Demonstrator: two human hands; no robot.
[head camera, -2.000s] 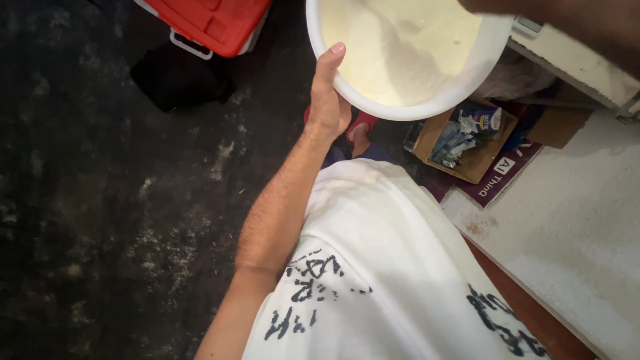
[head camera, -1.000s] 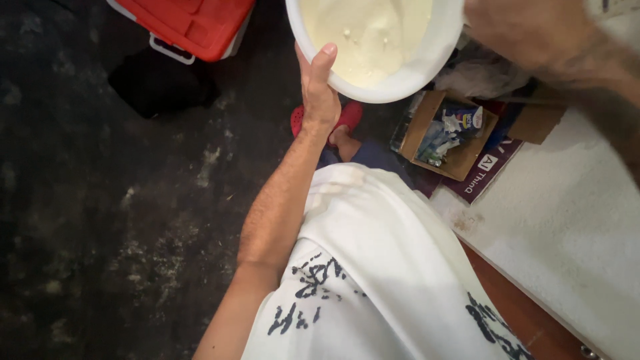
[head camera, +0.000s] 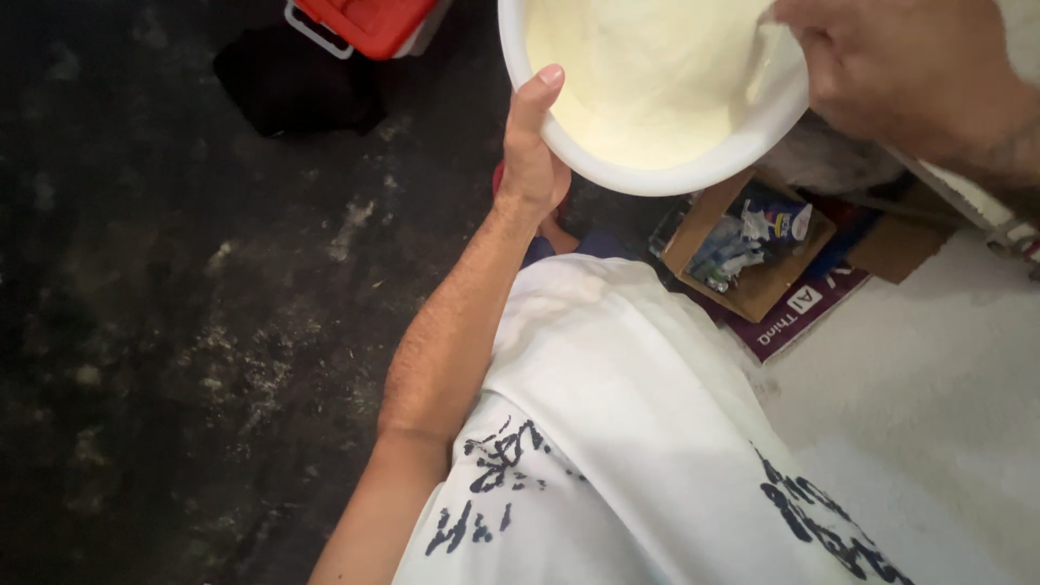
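Note:
At the top of the view is a white round bowl (head camera: 658, 180), cut off by the frame's edge, with a pale cream-coloured mixture (head camera: 642, 89) inside. My left hand (head camera: 536, 146) grips its left rim, the thumb over the edge and the fingers beneath, mostly hidden. Over the right rim is my right hand (head camera: 902, 65), blurred, its fingers curled round something thin, perhaps a utensil handle, that reaches down into the mixture. What this thing is cannot be told.
A red lid (head camera: 378, 24) with a white handle and a black cloth-like thing (head camera: 296, 85) lie at upper left on the dark stained floor (head camera: 203, 341). Below the bowl's right side, an open cardboard box (head camera: 751, 305) holds packets. A white surface (head camera: 918, 390) spans the right.
My right hand has shifted about the bowl's right side, and its fingers now show over the rim. The mixture's surface has changed shape. My left hand keeps its hold on the rim.

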